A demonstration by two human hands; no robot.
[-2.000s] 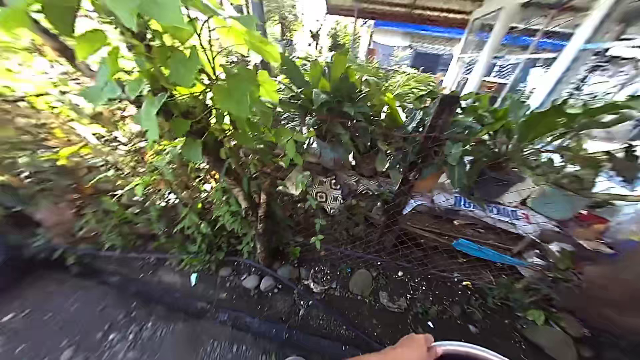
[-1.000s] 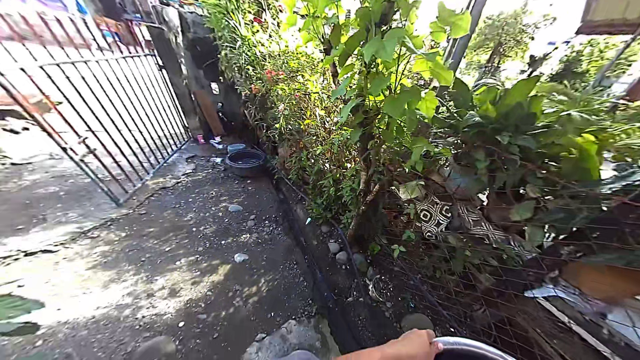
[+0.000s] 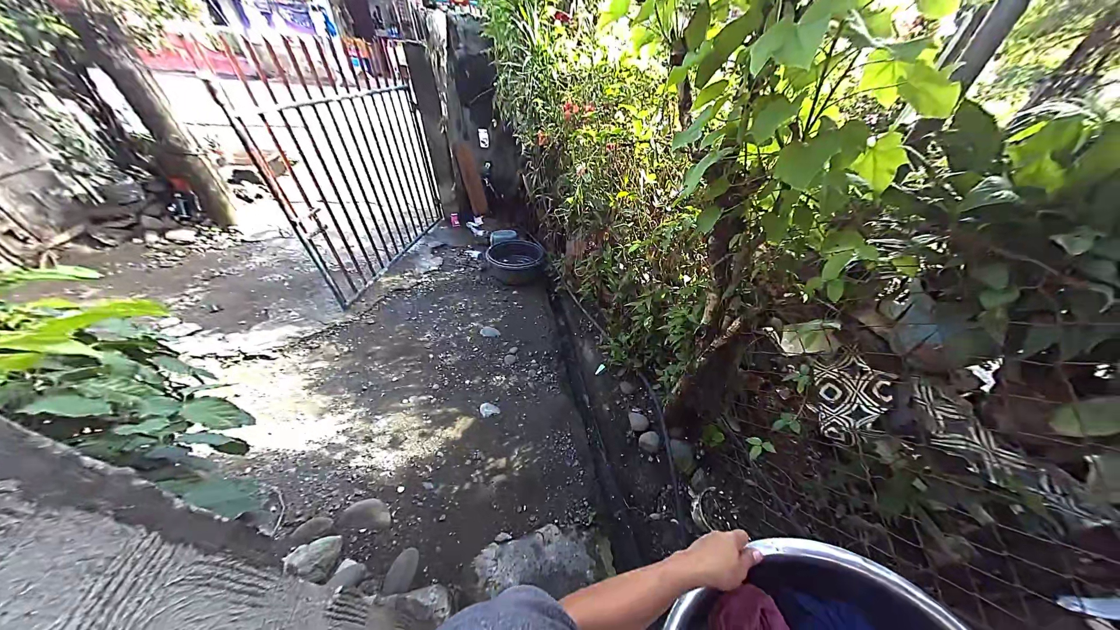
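At the bottom right, my left hand grips the near-left rim of a round metal basin. Dark red cloth and dark blue cloth lie inside the basin, which the frame's lower edge cuts off. My right hand is out of the frame. Farther off, a black round tub stands on the ground near the foot of the hedge, with a small grey-blue container just behind it.
A metal bar gate stands at the upper left. Stones and a concrete block lie low in front, beside a rough concrete wall. A narrow gutter with a hose runs along the hedge. Wire fencing borders the right.
The view has swung left from the fence and plants to the gate and path. My left hand stays on the basin's rim, and the cloth inside now shows.
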